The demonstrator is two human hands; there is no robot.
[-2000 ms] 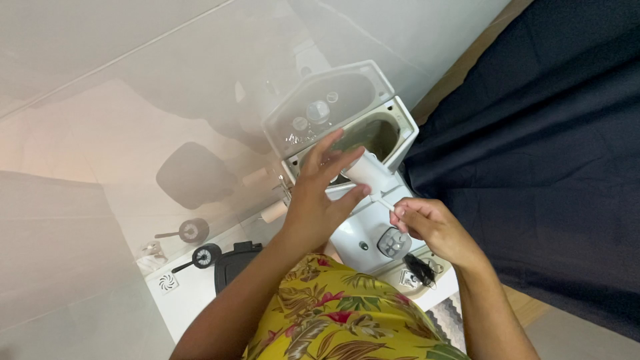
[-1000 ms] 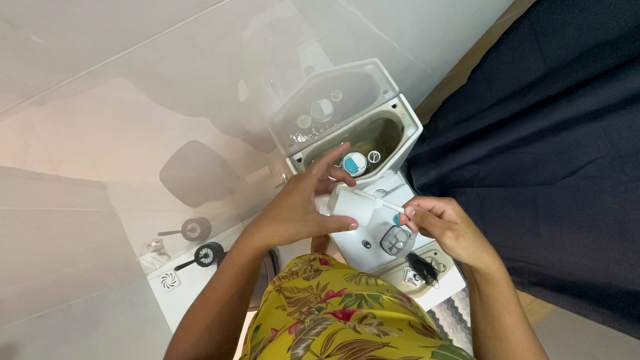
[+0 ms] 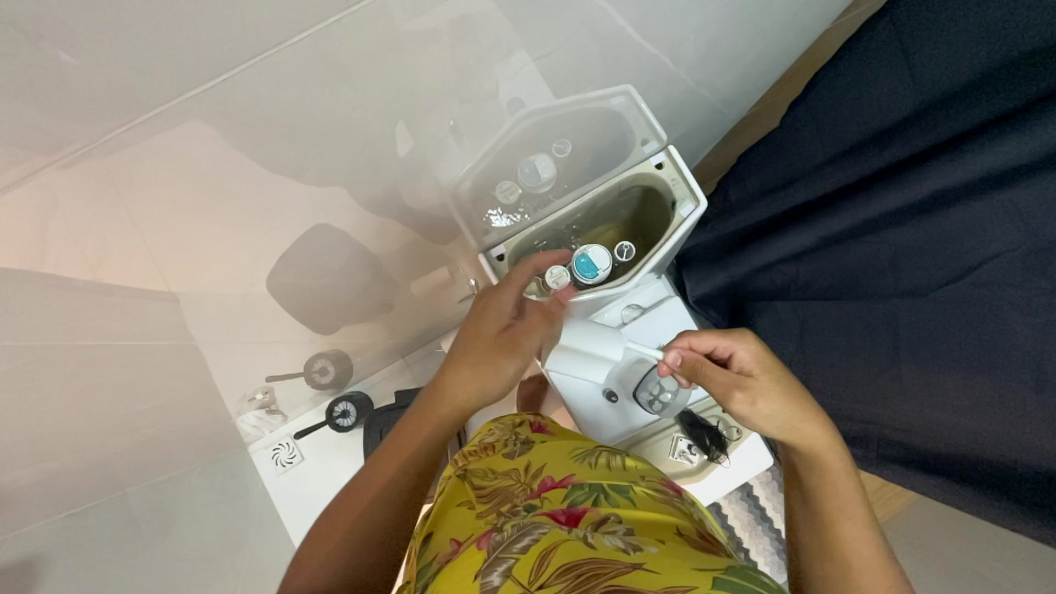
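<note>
An opened toilet cistern (image 3: 689,223) shows water and a round flush valve top (image 3: 591,265), white and teal, between two smaller white round caps. My left hand (image 3: 503,338) is at its near edge, index finger and thumb apart around the left cap (image 3: 557,277); whether they touch it is unclear. Just below lies a white cylindrical part (image 3: 584,349), beside my left palm. From it a thin white rod (image 3: 643,351) runs to my right hand (image 3: 726,375), which pinches its end. The far end of the cylinder is partly hidden by my left hand.
Below the hands are a white surface with a clear-lidded round piece (image 3: 660,392) and a black object (image 3: 703,436). A glossy tiled wall (image 3: 206,206) rises left, a dark curtain (image 3: 891,272) hangs right. A toilet brush (image 3: 345,411) and floor drain (image 3: 284,454) lie lower left.
My left hand has moved from around the white cylinder toward the cistern's edge. The flush valve top, hidden two seconds ago, is now in full view. My right hand keeps hold of the rod.
</note>
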